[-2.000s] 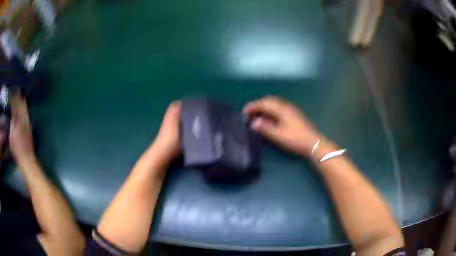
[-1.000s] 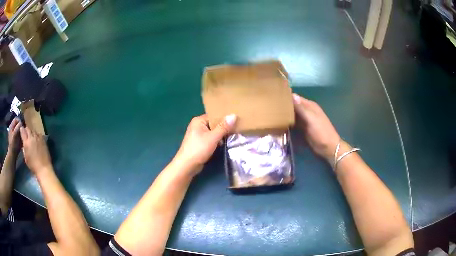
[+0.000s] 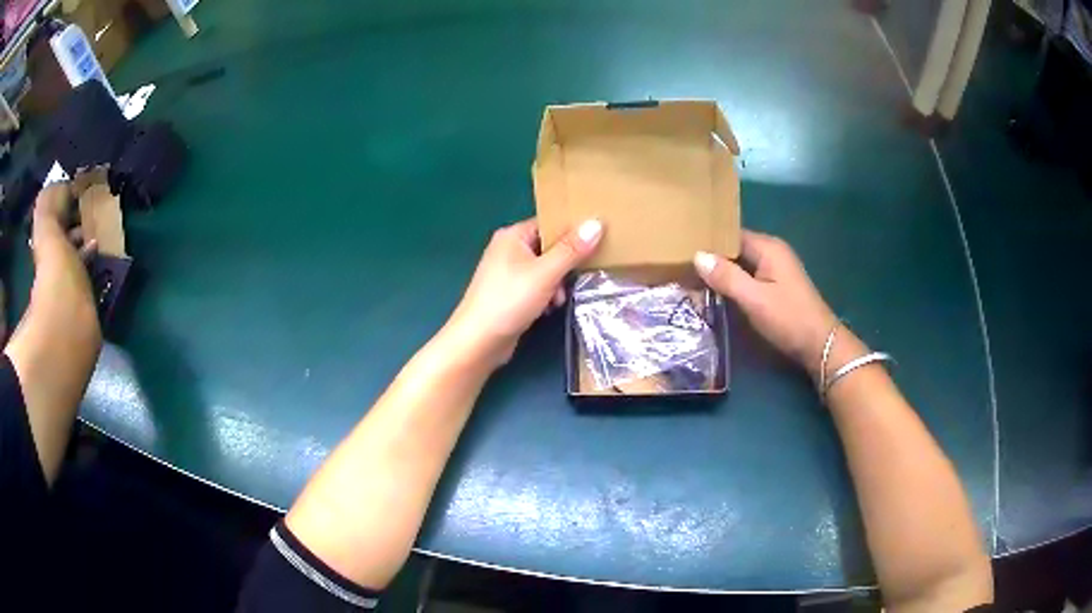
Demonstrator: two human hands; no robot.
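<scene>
An open small packing box [image 3: 648, 393] lies on the green tabletop in front of me, black outside and brown inside. Its brown lid [image 3: 641, 186] stands up at the far side, with side ears and a dark patch at the top edge. A shiny crinkled clear plastic bag [image 3: 647, 335] lies inside; its contents cannot be made out. My left hand [image 3: 517, 285] grips the lid's lower left, thumb on the inner face, fingers partly hidden behind. My right hand [image 3: 766, 287] holds the lower right corner of the lid and box, thumb in front.
At the left, another person's hand [image 3: 60, 252] is at an open box [image 3: 105, 216], with dark objects [image 3: 120, 144] beyond. White power strips [image 3: 82, 58] are at the upper left. Pale pipe legs [image 3: 952, 60] stand at the upper right. The table's pale edge [image 3: 647, 587] curves nearest me.
The closed black box has been turned and opened. Since one second ago, box and hands appear farther right and up, and my right thumb has come onto the lid's lower corner.
</scene>
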